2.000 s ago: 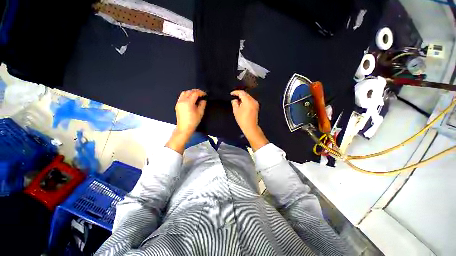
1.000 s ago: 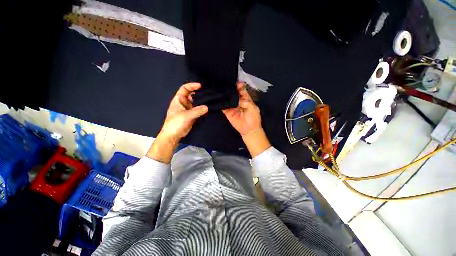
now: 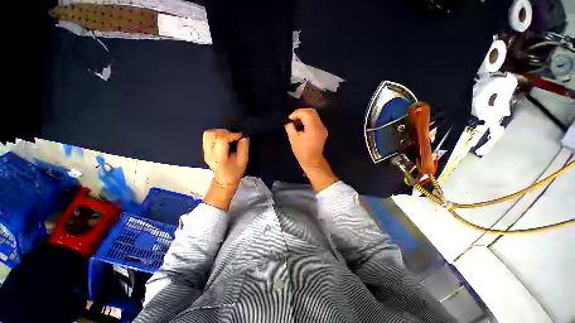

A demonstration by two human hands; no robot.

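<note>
A narrow black garment piece (image 3: 255, 69) runs from the far edge of the table down to my hands and is hard to tell from the dark cover. My left hand (image 3: 225, 154) pinches the left corner of its near end between thumb and fingers. My right hand (image 3: 307, 139) pinches the right corner. The near edge is stretched between both hands, a little above or on the table; the exact height cannot be told. The steam iron (image 3: 391, 123), with blue top and orange-brown handle, stands to the right of my right hand, untouched.
The dark table cover (image 3: 145, 101) has torn white patches (image 3: 183, 26) at far left and beside the garment. White tape rolls (image 3: 495, 55) and a gauge (image 3: 562, 62) are at the right. Yellow hoses (image 3: 504, 205) run right from the iron. Blue crates (image 3: 135, 243) and a red one (image 3: 82, 222) stand lower left.
The near end was lying flat, then was lifted and folded between my fingers; now it is stretched between both pinching hands. My hands have turned knuckles up. The view has shifted slightly.
</note>
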